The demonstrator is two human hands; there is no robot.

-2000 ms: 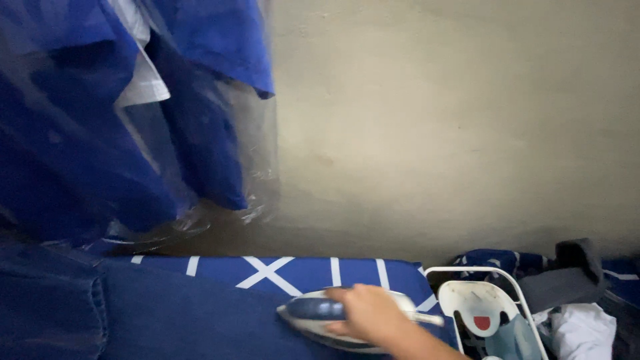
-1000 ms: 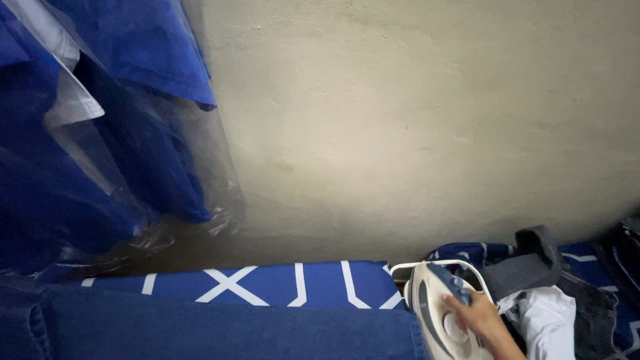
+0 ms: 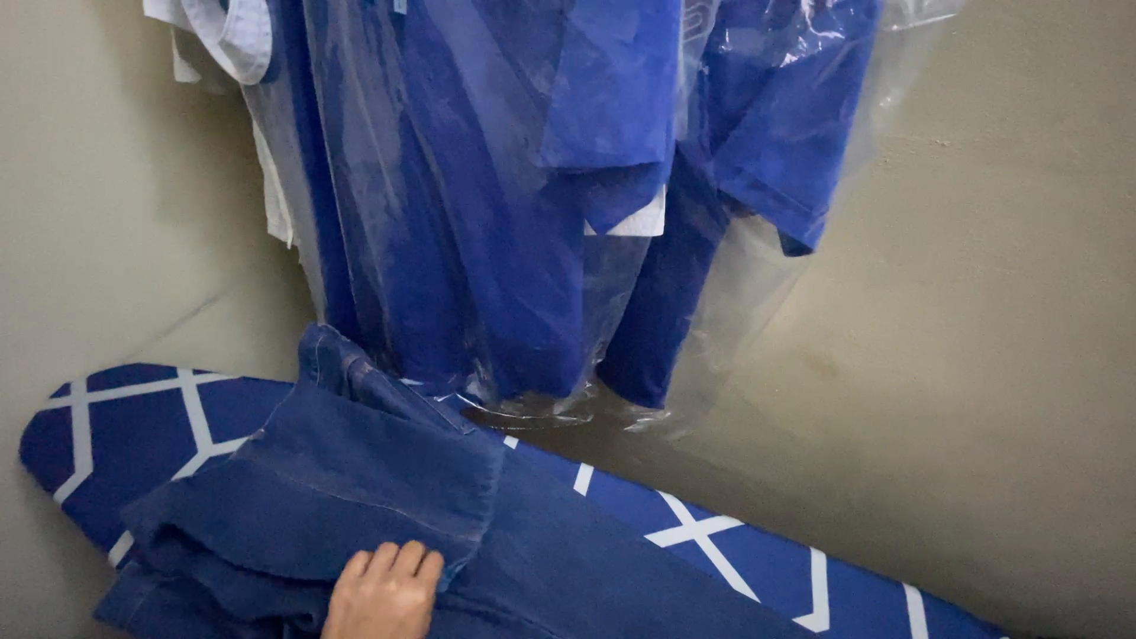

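Observation:
A dark blue denim garment [image 3: 337, 497] lies over the ironing board, bunched at the left and spread flat towards the lower right. The board's blue cover with white lines [image 3: 772, 555] shows along the far edge and at the rounded left end. At the bottom, left of centre, my left hand [image 3: 386, 590] is on the garment near a seam, its fingers curled over the cloth; the thumb is hidden. My right hand and the iron are out of view.
Blue garments [image 3: 497, 222] in clear plastic covers hang above the board, their lower ends close to its far edge. White clothing [image 3: 240, 40] hangs at the upper left. A plain wall [image 3: 994, 337] stands behind the board.
The view has swung left. Earlier my right hand moved the iron from the board to its right end, by the white-framed rest. My left hand now shows on the denim.

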